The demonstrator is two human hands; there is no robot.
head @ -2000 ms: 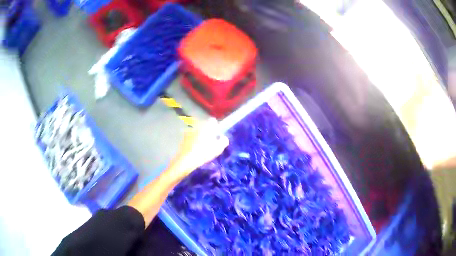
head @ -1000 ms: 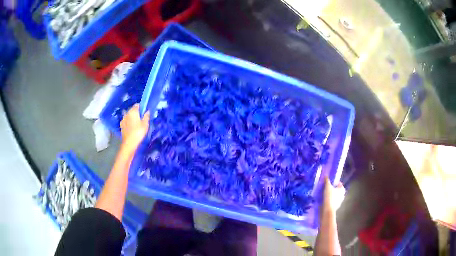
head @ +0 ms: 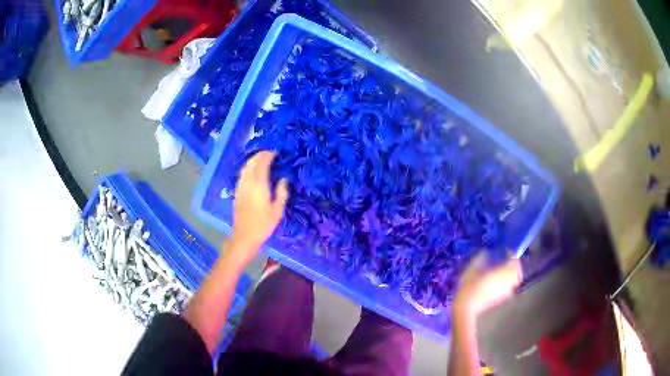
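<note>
A large blue parts bin (head: pixel 367 292) lies tilted in front of me, full of bright blue spiky hair pieces (head: pixel 397 154). My left hand (head: pixel 258 202) is over the bin's left part, fingers spread among the pieces near the near-left wall. It does not grip the rim; whether it holds a piece cannot be told. My right hand (head: pixel 488 283) is blurred at the bin's near right corner, over the pieces and rim. Its fingertips are unclear. A white liner shows at the bin's inner edges.
Another blue bin (head: pixel 192 131) of blue pieces lies behind, with white sheeting (head: pixel 178 79) beside it. Bins of grey moulded parts (head: pixel 128 257) stand left. A red stool (head: pixel 178 33) is at back left. The cardboard-covered bench (head: pixel 573 81) with yellow tape (head: pixel 621 128) curves along the right.
My left hand has left the bin's left rim and moved in over the pieces. My right hand has shifted inward at the right end. The bin now appears more angled, down to the right.
</note>
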